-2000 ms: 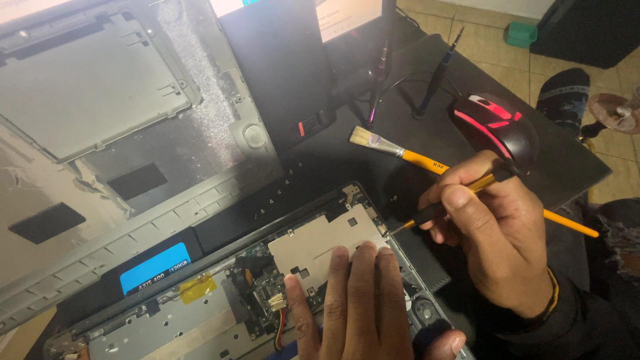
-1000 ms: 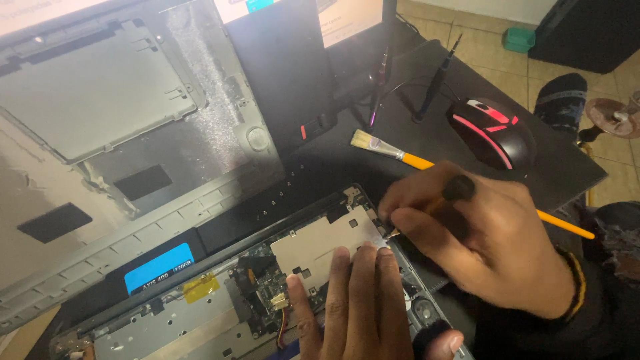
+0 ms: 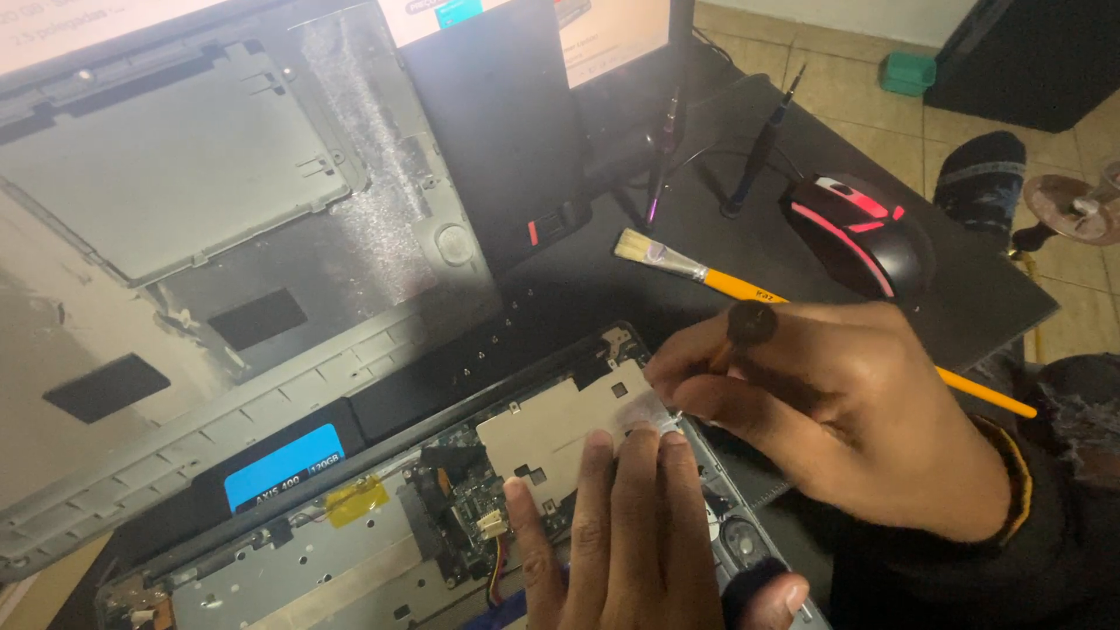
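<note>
An opened laptop base [image 3: 350, 560] lies at the bottom of the head view, its circuit board partly under a pale metal shield plate [image 3: 542, 437]. Spread fingers of my left hand [image 3: 621, 534] rest on the plate's lower edge. At the plate's right edge, my right hand [image 3: 831, 402] grips a thin screwdriver [image 3: 751, 328] with a dark, rounded end; its tip is hidden behind the fingers. A small clear film or plastic piece [image 3: 643, 418] shows near the left fingertips. Yellow tape [image 3: 356, 500] and a white connector [image 3: 492, 523] with coloured wires are on the base.
The laptop's bottom cover [image 3: 201, 350] leans at the left, by a blue-labelled drive [image 3: 284, 468]. Several small screws [image 3: 496, 339] lie in a row. Beyond my right hand are a paintbrush [image 3: 744, 284], two screwdrivers [image 3: 759, 153] [image 3: 662, 162] and a computer mouse [image 3: 857, 236]. Monitors stand behind.
My right hand has turned and closed in over the plate's right edge, with the screwdriver now more upright and its shaft mostly hidden. My left hand stays pressed on the plate.
</note>
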